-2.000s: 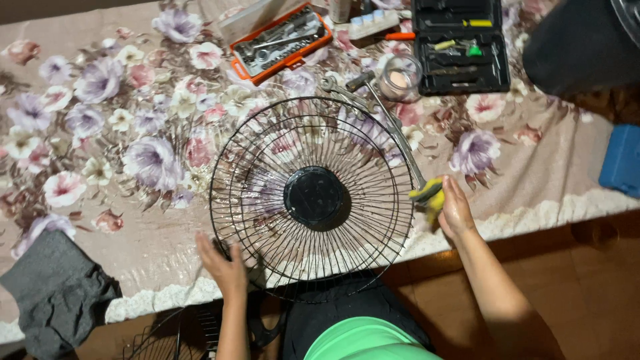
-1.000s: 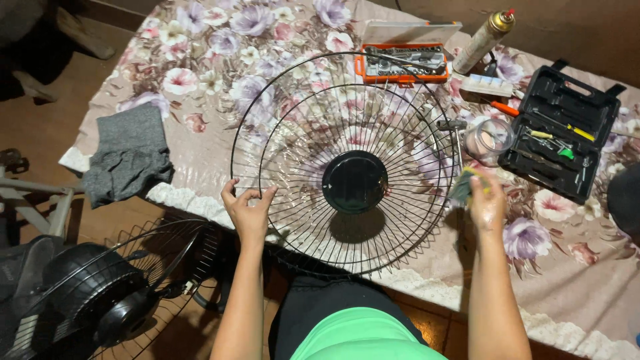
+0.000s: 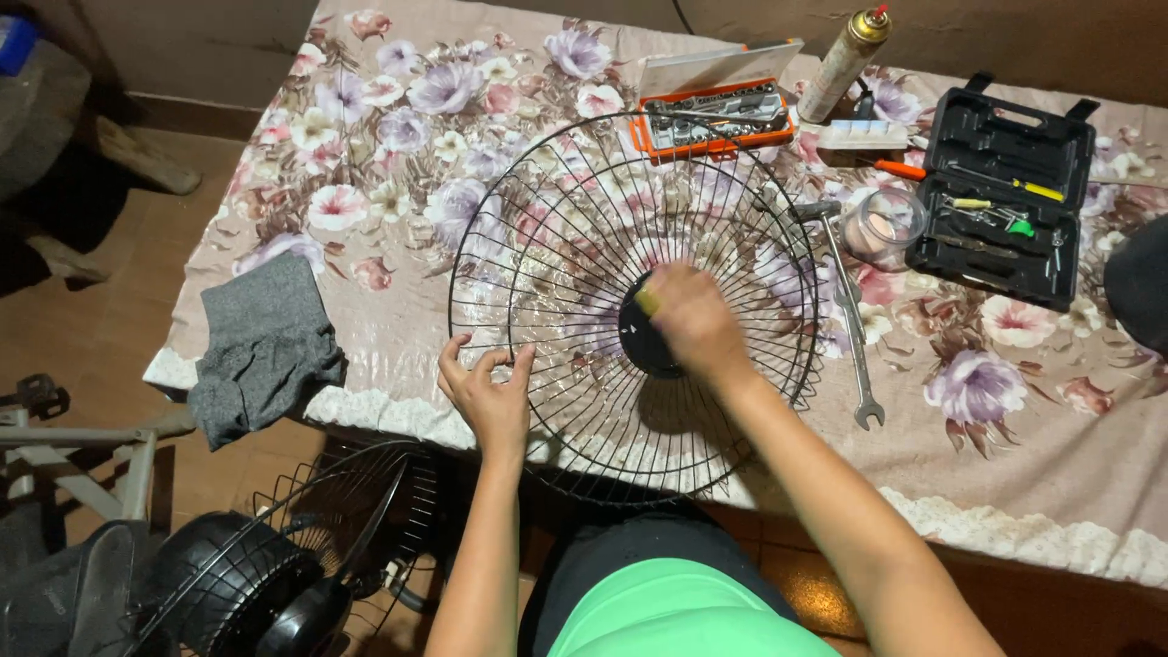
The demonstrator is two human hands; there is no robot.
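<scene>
A round black wire fan grille [image 3: 566,365] with a black centre disc [image 3: 643,342] lies at the table's front edge, partly overhanging it. My left hand [image 3: 488,388] pinches the grille's outer wires at the left side with thumb and fingers. Over the centre disc is my right hand [image 3: 698,324], blurred, closed around a small yellowish pad [image 3: 648,301] that meets the disc. The hand hides part of the disc. Right of the grille lie a steel open-end wrench [image 3: 862,374] and a hammer [image 3: 826,214].
An orange socket set [image 3: 721,146], a spray can [image 3: 844,64], a clear cup [image 3: 883,228] and a black tool case [image 3: 1004,192] stand along the back. A grey cloth [image 3: 265,347] lies at the left edge. Below left is a black fan [image 3: 228,566] with its open cage.
My right hand has moved left with the pad from the grille's right side onto the centre disc. My left hand stays at the grille's left side.
</scene>
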